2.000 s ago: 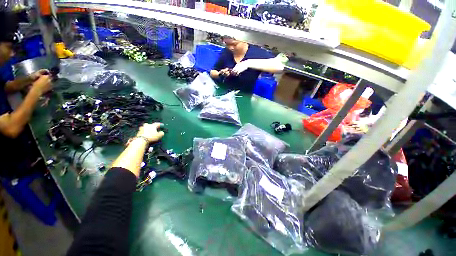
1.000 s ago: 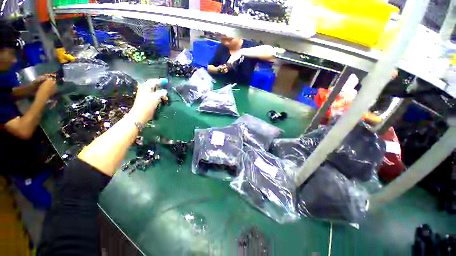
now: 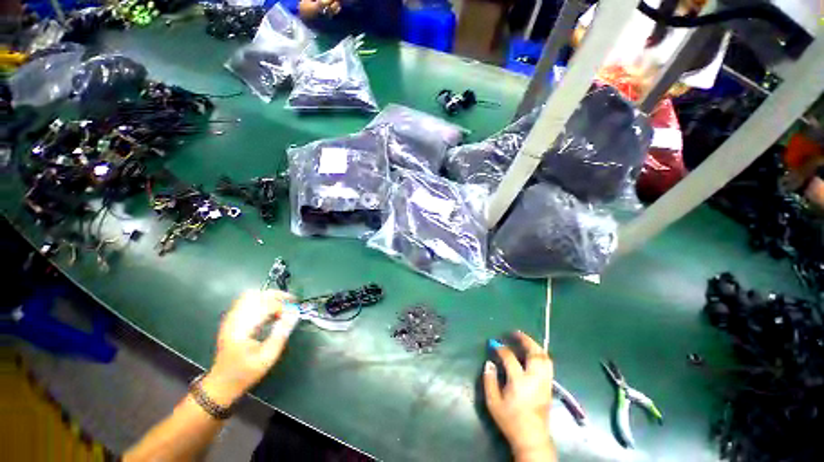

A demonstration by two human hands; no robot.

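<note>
My left hand (image 3: 248,338), with a blue finger cot, pinches the pale wire end of a cabled unit. Its bundled black cable (image 3: 354,299) lies to the right of the fingers on the bench, and a small dark piece with wires (image 3: 278,273) shows just above them. My right hand (image 3: 521,388), also with a blue finger cot, rests palm down over the bench. It partly covers a pair of pliers with red and dark handles (image 3: 569,402); whether it grips them is hidden. A loose heap of tiny grey pieces (image 3: 418,328) lies between the hands.
Green-handled pliers (image 3: 627,402) lie at right, beside a large black cable heap (image 3: 768,361). Clear bags of black parts (image 3: 339,180) lie ahead, by slanted metal posts (image 3: 578,117). Tangled wired assemblies (image 3: 99,162) lie at left. Another person's hand (image 3: 318,7) shows at the far side.
The view has swung down and right. My left hand has come back from the far left part of the bench and now holds a cabled unit. My right hand has come into view.
</note>
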